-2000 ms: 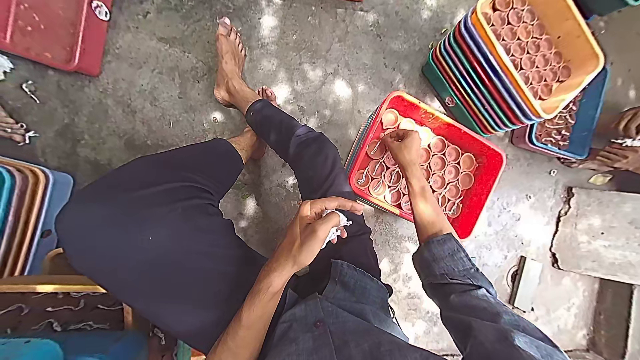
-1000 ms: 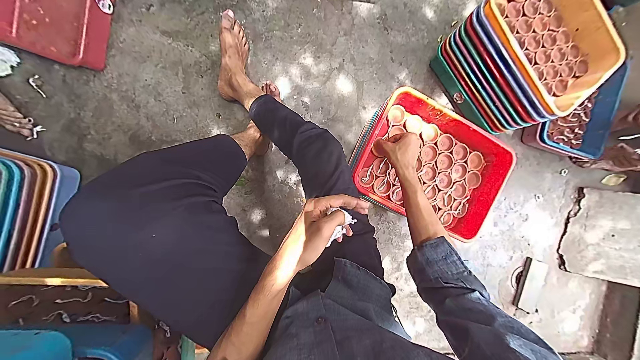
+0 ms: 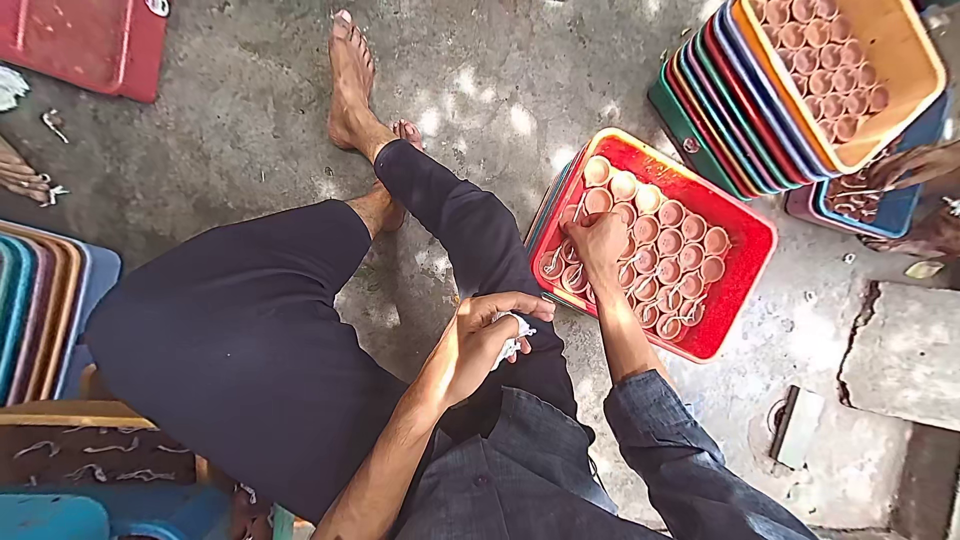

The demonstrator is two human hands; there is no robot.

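Observation:
A red plastic tray (image 3: 742, 300), on top of a stack of trays, holds rows of small round clay lamps (image 3: 670, 241). White cotton wicks (image 3: 553, 259) lie in the lamps of the left and lower rows; the lamps along the upper right have none visible. My right hand (image 3: 600, 244) is over the tray's left part, fingertips pinched down at a lamp; whether a wick is between them is hidden. Above my knee, my left hand (image 3: 491, 330) holds a bunch of white wicks (image 3: 511, 341) in its curled fingers, with the index finger stretched out.
At upper right, an orange tray (image 3: 900, 135) of clay lamps tops a tall stack, beside a blue tray (image 3: 904, 214) and another person's hands (image 3: 919, 165). A red tray (image 3: 139, 67) lies upper left; stacked trays (image 3: 45, 315) stand left. Another person's hand (image 3: 22, 172) shows at the left edge.
My right hand has shifted slightly up and left over the red tray since the first frame. My left hand keeps its hold on the wicks above my knee.

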